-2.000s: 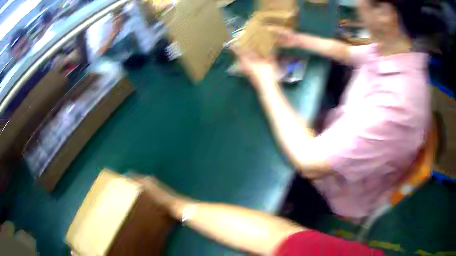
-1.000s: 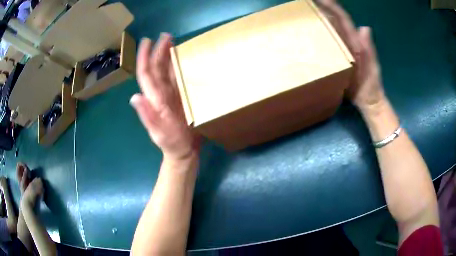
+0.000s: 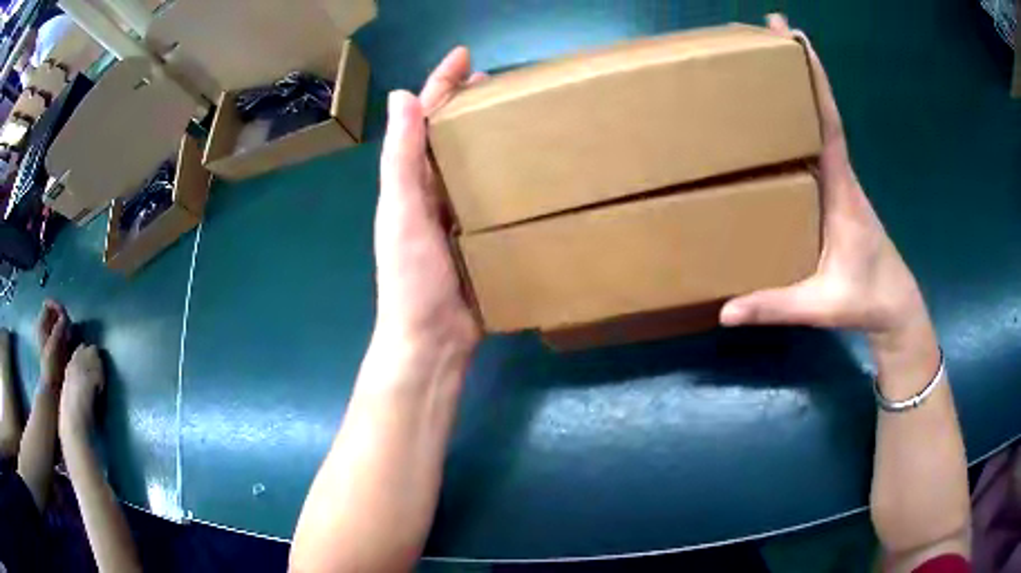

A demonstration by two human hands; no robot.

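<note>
Two closed tan product boxes, an upper one (image 3: pixel 633 123) and a lower one (image 3: pixel 644 255), are held stacked in front of me, with a thin gap between them. Part of another tan cardboard surface (image 3: pixel 638 325) shows beneath them. My left hand (image 3: pixel 420 235) presses on the left ends of the boxes. My right hand (image 3: pixel 845 246) grips the right ends, its thumb along the lower front edge. The fingers behind the boxes are mostly hidden.
Two open mailer boxes, one larger in view (image 3: pixel 286 118) and one smaller (image 3: pixel 157 207), stand at upper left on the green bench (image 3: pixel 302 369), dark cords inside. Another person's hands and forearms (image 3: pixel 78 414) rest at the left. A cardboard edge shows at upper right.
The boxes have tilted, so their front sides now face me and two stacked boxes show. My right thumb has come round to the front. The view has shifted slightly.
</note>
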